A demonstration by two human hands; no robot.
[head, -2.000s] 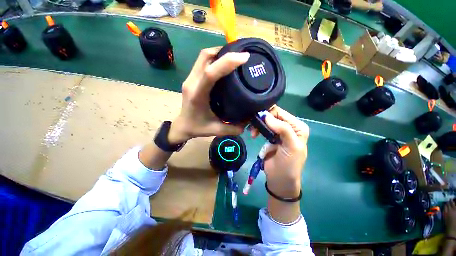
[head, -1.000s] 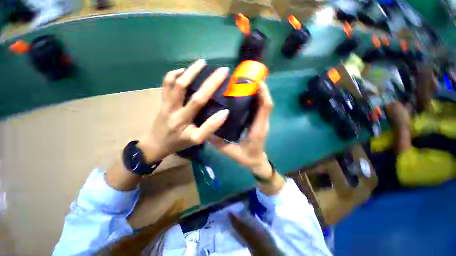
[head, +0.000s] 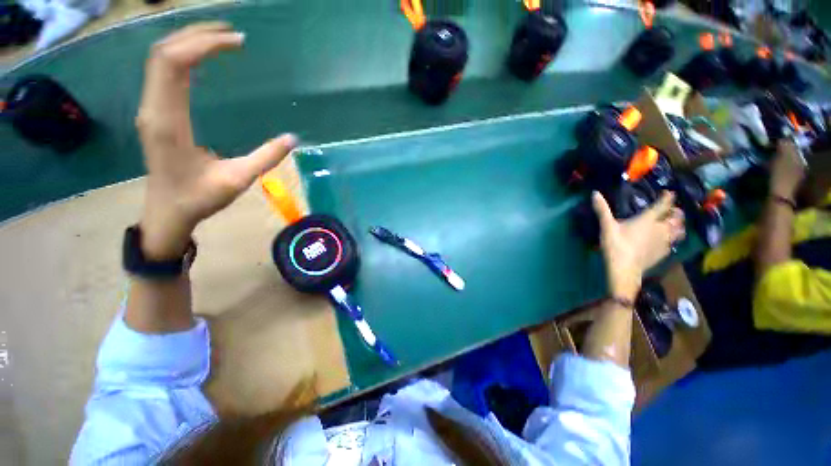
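A black speaker (head: 316, 256) with a glowing multicoloured ring and an orange strap lies on the cardboard's right edge. A blue-and-white USB test lead (head: 363, 326) hangs from its lower side. A second lead (head: 419, 258) lies loose on the green bench. My left hand (head: 196, 150) is raised above the cardboard, fingers spread, empty. My right hand (head: 640, 238) is at the speaker cluster (head: 609, 148), fingers apart; it partly covers the nearest speakers and no grip shows.
Speakers with orange straps, one of them here (head: 437, 62), stand along the green conveyor (head: 346, 86). The cardboard sheet (head: 228, 314) covers the bench at left. An open carton (head: 697, 341) sits below the bench edge at right. A neighbouring worker's yellow sleeve (head: 791, 296) shows at far right.
The speaker that both hands held is no longer in them. My left hand has opened and risen to the left. My right hand has moved right to the cluster. The lit speaker is uncovered.
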